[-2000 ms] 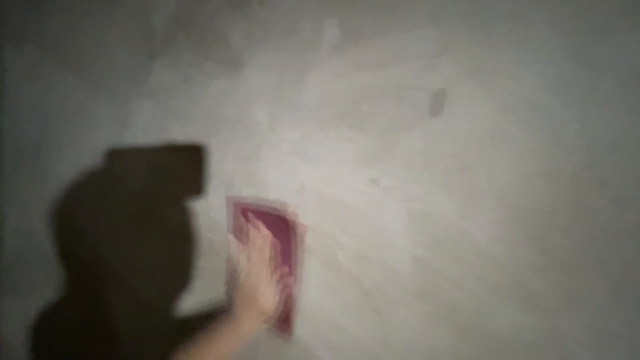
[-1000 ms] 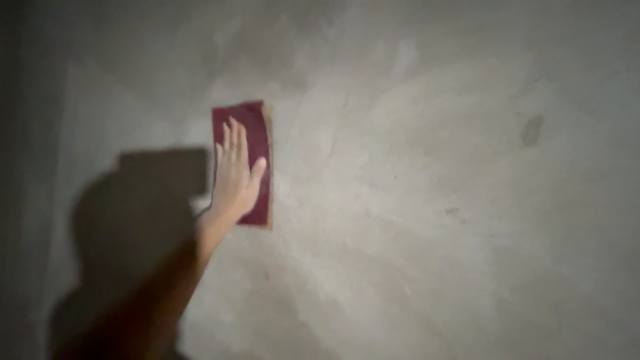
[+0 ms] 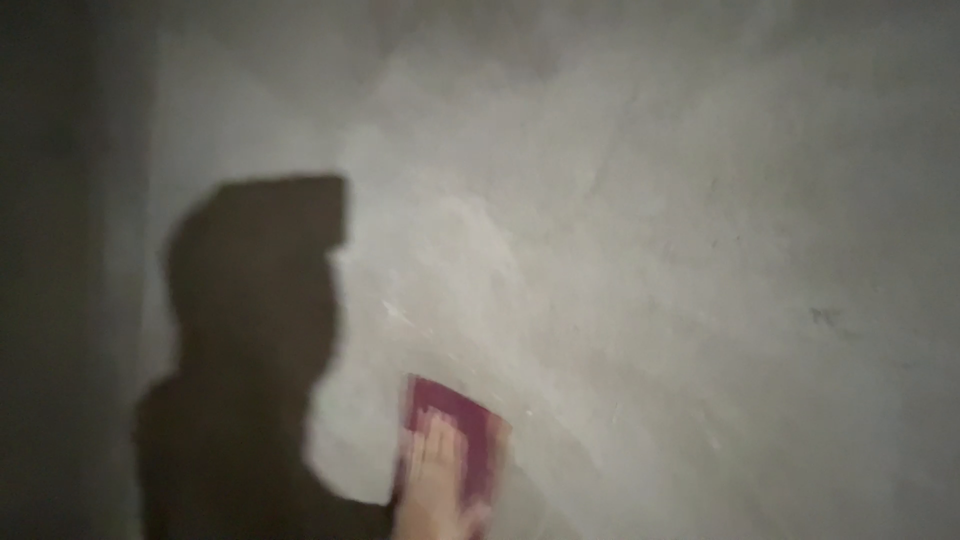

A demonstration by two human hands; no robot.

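Observation:
At the bottom of the head view, my left hand [image 3: 435,476] lies with its palm over a dark red sheet [image 3: 484,450], likely sandpaper, and holds it against a grey plastered wall [image 3: 637,225]. The fingers point up, and the thumb is low on the right side of the sheet. Both hand and sheet are blurred. The sheet has a lighter brownish right edge, and its lower end is cut off by the frame. My right hand is out of view.
A dark shadow [image 3: 255,315] of a head and shoulders falls on the wall left of my hand. At the far left is a darker vertical band [image 3: 52,262]. A small dark mark [image 3: 825,316] shows on the wall at right.
My left hand and the red sheet have moved down the wall since one second ago, after a move up before that. The forearm seen then is now mostly out of frame.

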